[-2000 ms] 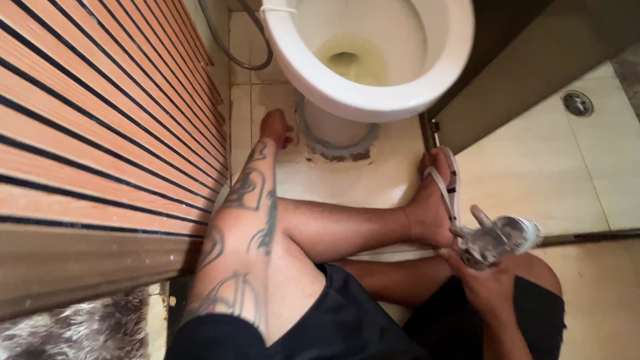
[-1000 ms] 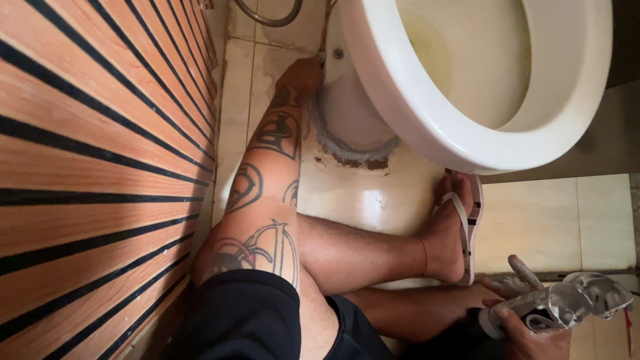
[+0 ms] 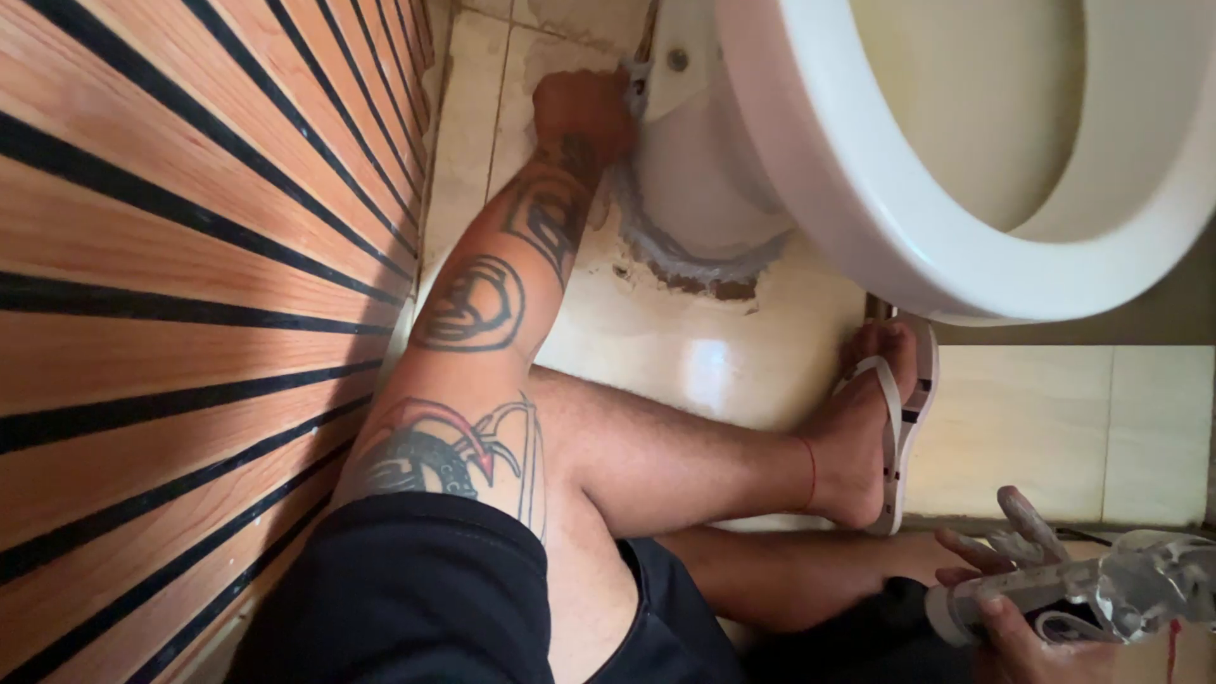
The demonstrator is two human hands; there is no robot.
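My left hand (image 3: 584,114) reaches down beside the foot of a white ceramic toilet bowl (image 3: 855,218), its knuckles curled against the base; whether its fingers hold anything is hidden. Grey, wet-looking sealant (image 3: 679,258) rings the toilet's base, with broken, brownish edges at the front. At the lower right, my right hand (image 3: 1021,608) grips a clear plastic bottle or tube (image 3: 1073,594) with a crumpled, smeared upper part. Grey residue coats some fingers of that hand.
A slatted wooden panel (image 3: 190,285) rises along the left. My foot in a white flip-flop (image 3: 898,427) stands on the pale tiled floor (image 3: 703,351) below the bowl's rim. A raised tiled edge (image 3: 1026,427) lies to the right.
The view has moved closer to the toilet's base. My left hand stays low by the base, and my right hand still holds the clear plastic container.
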